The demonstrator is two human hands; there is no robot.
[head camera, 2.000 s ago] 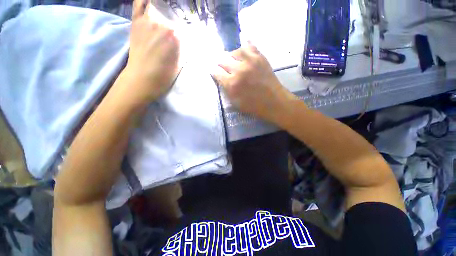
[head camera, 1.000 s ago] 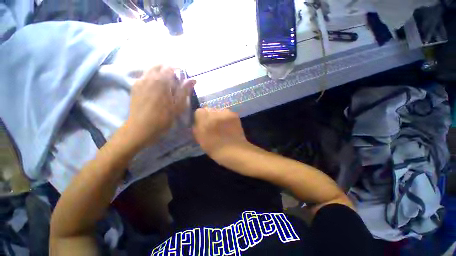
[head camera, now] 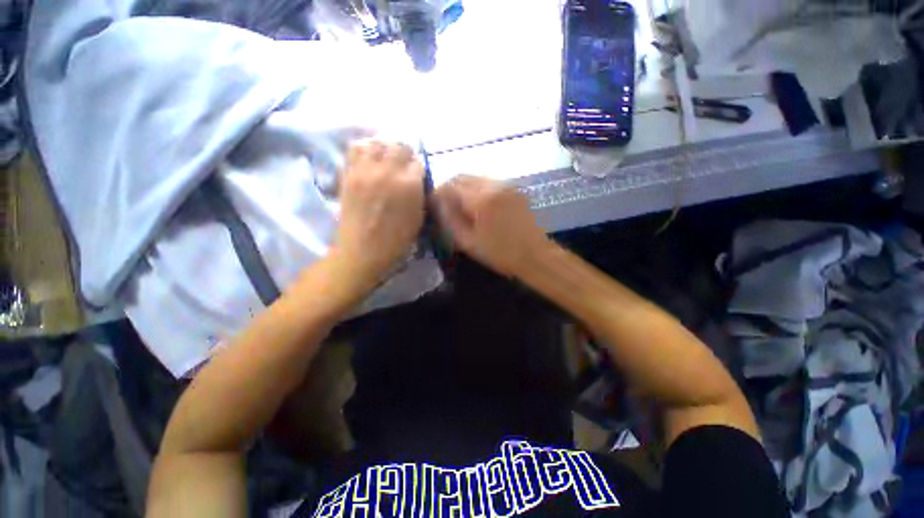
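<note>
A light grey garment piece point(head camera: 294, 218) lies over the table's left side and front edge, with a dark strip point(head camera: 243, 248) running across it. My left hand point(head camera: 383, 197) is closed on the garment's right edge, knuckles up. My right hand point(head camera: 481, 218) is slightly blurred and is closed on the same edge from the right. A narrow dark strip point(head camera: 430, 192) shows between the two hands; their fingertips are hidden. The sewing machine's dark grey-blue fitting point(head camera: 420, 46) stands above the hands in bright glare; the needle cannot be made out.
A lit smartphone point(head camera: 597, 81) lies right of the machine, with snips point(head camera: 721, 108) farther right. A thin cord point(head camera: 682, 162) hangs over the table edge point(head camera: 709, 192). Dark scraps point(head camera: 793, 101) lie at the table's right. Crumpled grey pieces point(head camera: 811, 304) are heaped below at the right.
Both hands have come from beside the needle down to the table's front edge, drawing the garment edge along. Since one second ago, they remain close together on it. The whole view has shifted.
</note>
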